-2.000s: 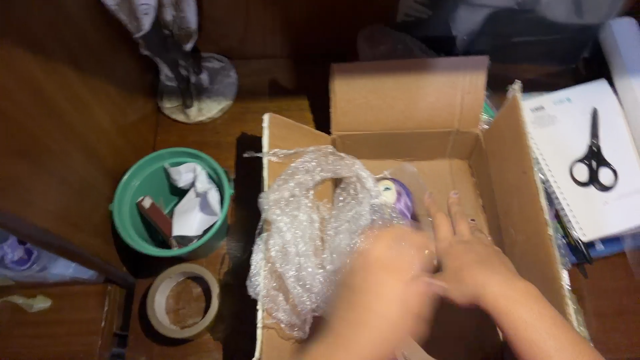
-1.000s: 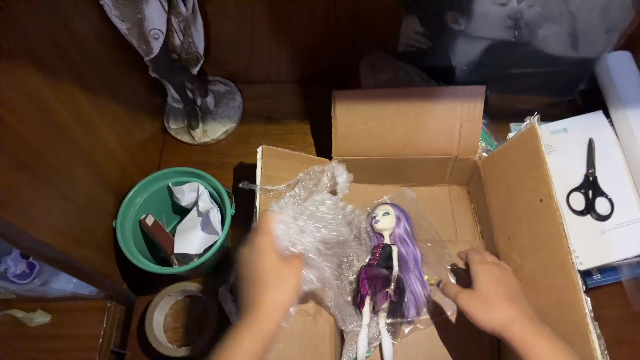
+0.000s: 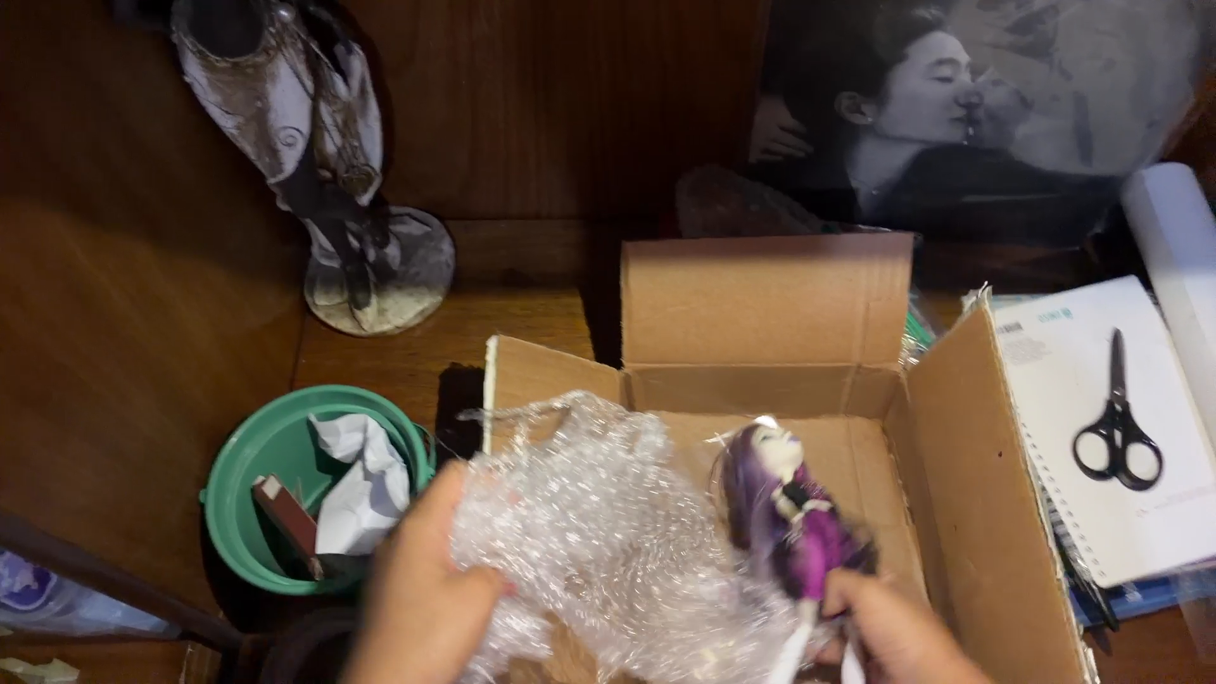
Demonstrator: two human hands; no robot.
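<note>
An open cardboard box (image 3: 765, 299) stands in front of me. A crumpled sheet of bubble wrap (image 3: 589, 532) fills its left side, and my left hand (image 3: 437, 570) grips the sheet's left edge. In my right hand (image 3: 879, 617) is a purple-haired fashion doll (image 3: 807, 532), held at the thighs with its head pointing up and away from me. The doll wears a purple and black outfit, and its white legs run down past my fingers. Part of the bubble wrap lies against the doll's left side.
Left of the box are a green plastic bucket (image 3: 223, 465) holding crumpled paper, and a figurine (image 3: 380, 271) on a round base. Black-handled scissors (image 3: 1117, 427) lie on a spiral notebook (image 3: 1073, 332) at the right, beside a white roll (image 3: 1173, 256). A black-and-white picture (image 3: 912, 123) stands behind.
My right hand has taken hold of the doll, which lay face up in the box a second ago, and turned it. Two seconds ago, both hands were together over the box.
</note>
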